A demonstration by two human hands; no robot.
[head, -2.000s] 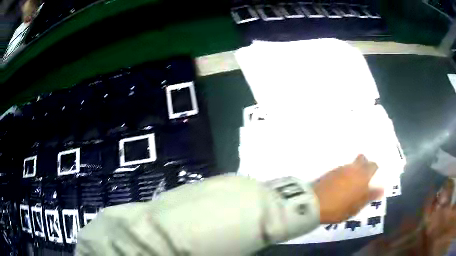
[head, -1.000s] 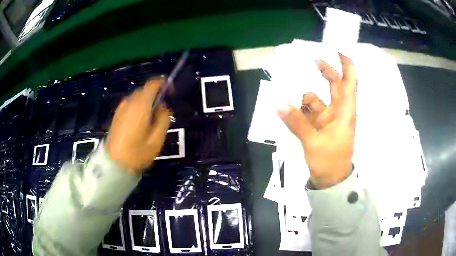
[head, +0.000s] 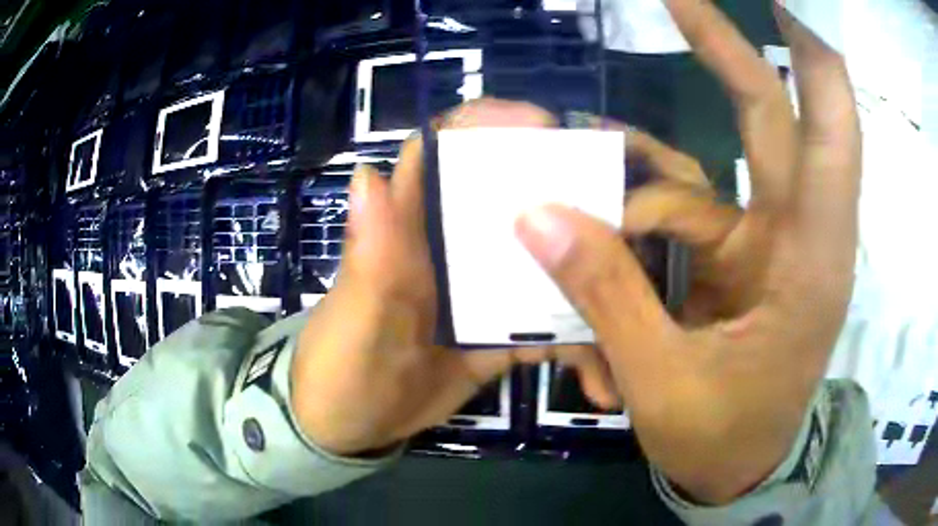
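Observation:
A dark front panel (head: 509,62) is held upright close to the camera, its key-hole end pointing up. A solid white cover piece (head: 483,236) with a small dark slot at its lower edge lies over the panel's lower half. My left hand (head: 375,308) grips the panel from the left and below, fingers partly hidden behind it. My right hand (head: 720,298) has its thumb pressed on the white piece and some fingers behind the panel's right side; its other fingers are spread upward.
Laid-out dark panels (head: 247,226) in rows fill the left and centre, several with white frames (head: 188,132). Shiny clear plastic covers parts of them. White die-cut sheets (head: 895,257) lie at the right, with dark cut-outs near the lower edge.
My hands have come together in front of the camera. The white piece, held by my right hand earlier, now lies on the panel in my left hand. The view has shifted closer over the rows.

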